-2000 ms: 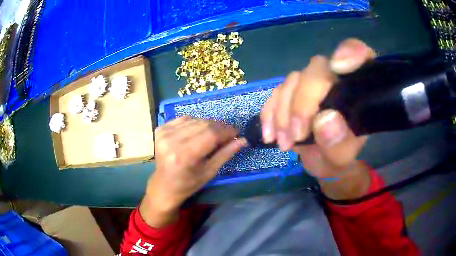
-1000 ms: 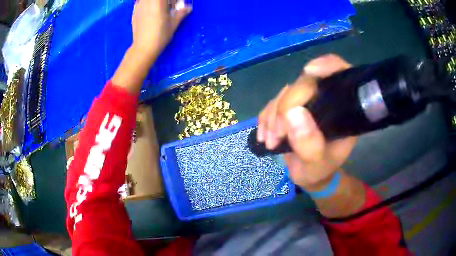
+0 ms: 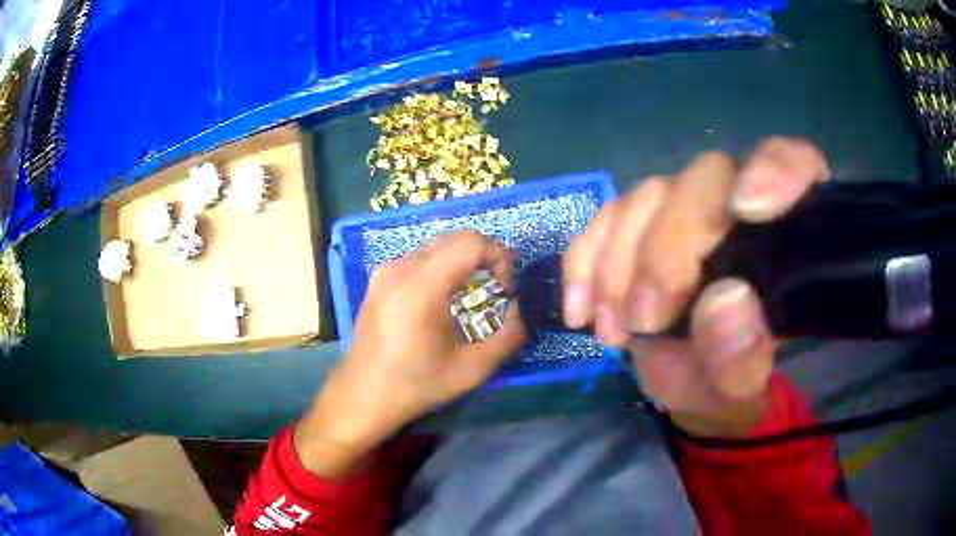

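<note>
My left hand (image 3: pixel 419 335) holds a white plastic piece with metal parts (image 3: pixel 482 306) between thumb and fingers, over the blue screw tray (image 3: pixel 338 274). My right hand (image 3: pixel 687 283) grips the thick black electric screwdriver (image 3: pixel 839 262), which lies roughly level with its pale label to the right. The screwdriver's dark front end points left and is at or very near the piece; I cannot tell whether they touch. Silver screws (image 3: pixel 566 220) fill the tray, partly hidden by both hands.
A shallow cardboard tray (image 3: pixel 278 304) with several white pieces stands to the left. Loose brass parts (image 3: pixel 435 147) lie behind the screw tray. A blue-covered raised surface (image 3: pixel 262 63) spans the back. Rows of black and gold parts (image 3: pixel 928 73) are at the far right. The cord hangs below my right wrist.
One second ago my left hand was over the blue surface at the back. It has come back to the screwdriver front, now showing a white piece. My right hand has shifted slightly right.
</note>
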